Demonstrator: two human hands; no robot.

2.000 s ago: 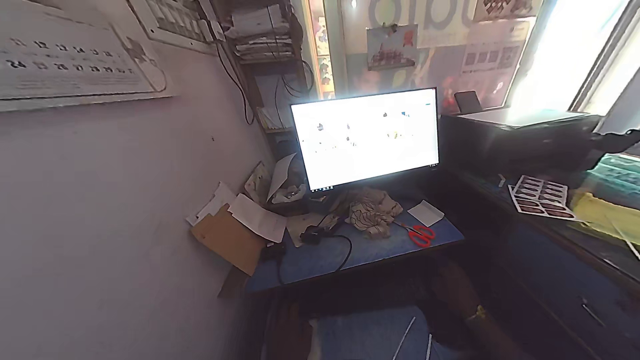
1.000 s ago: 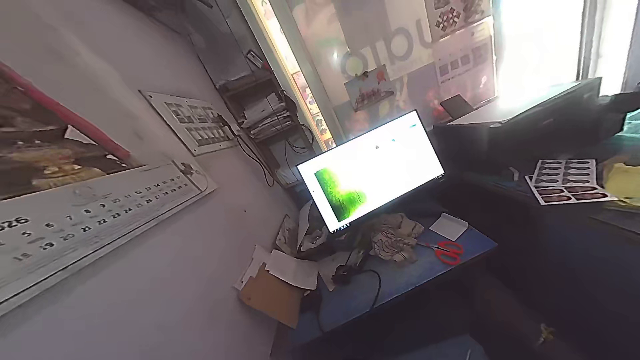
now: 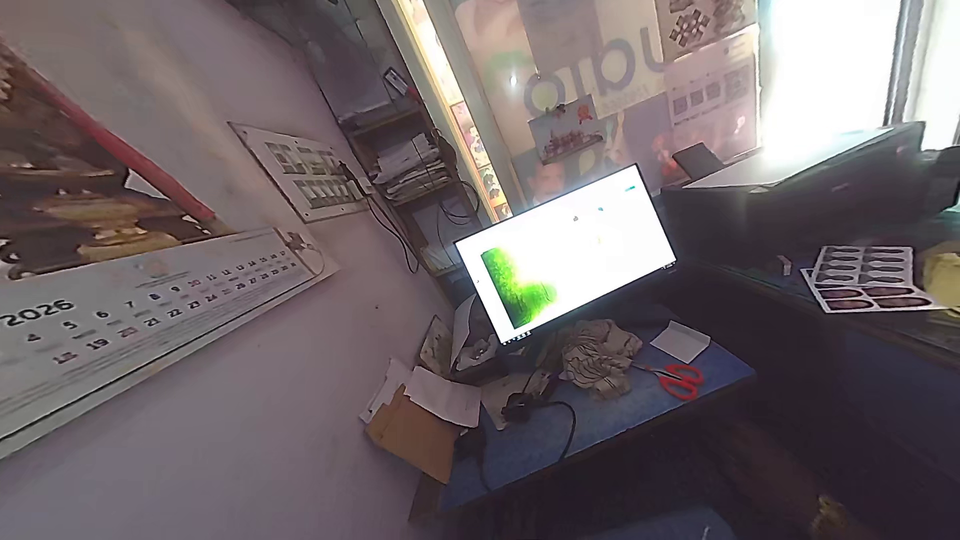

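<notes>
My right hand (image 3: 765, 457) is dim and blurred in the shadow at the lower right, in front of the blue desk (image 3: 622, 427), with a yellowish band (image 3: 829, 517) at its wrist. Whether its fingers hold anything cannot be told. My left hand is out of view. On the desk lie red-handled scissors (image 3: 681, 381), a white paper slip (image 3: 681, 342), a crumpled patterned cloth (image 3: 600, 356) and a black cable (image 3: 574, 427). A lit monitor (image 3: 577, 255) stands behind them, showing a green shape on white.
Papers and brown card (image 3: 412, 435) lean at the desk's left end, by the wall. A wall calendar (image 3: 150, 322) and a switch panel (image 3: 304, 172) are at left, beside shelves of papers (image 3: 409, 165). On the right counter are a dark printer-like machine (image 3: 795, 180) and printed photo sheets (image 3: 862, 277).
The view has turned left and tilted. The monitor showed small scattered icons two seconds ago; the green shape now fills part of its left side. The scissors and cloth keep their places on the desk.
</notes>
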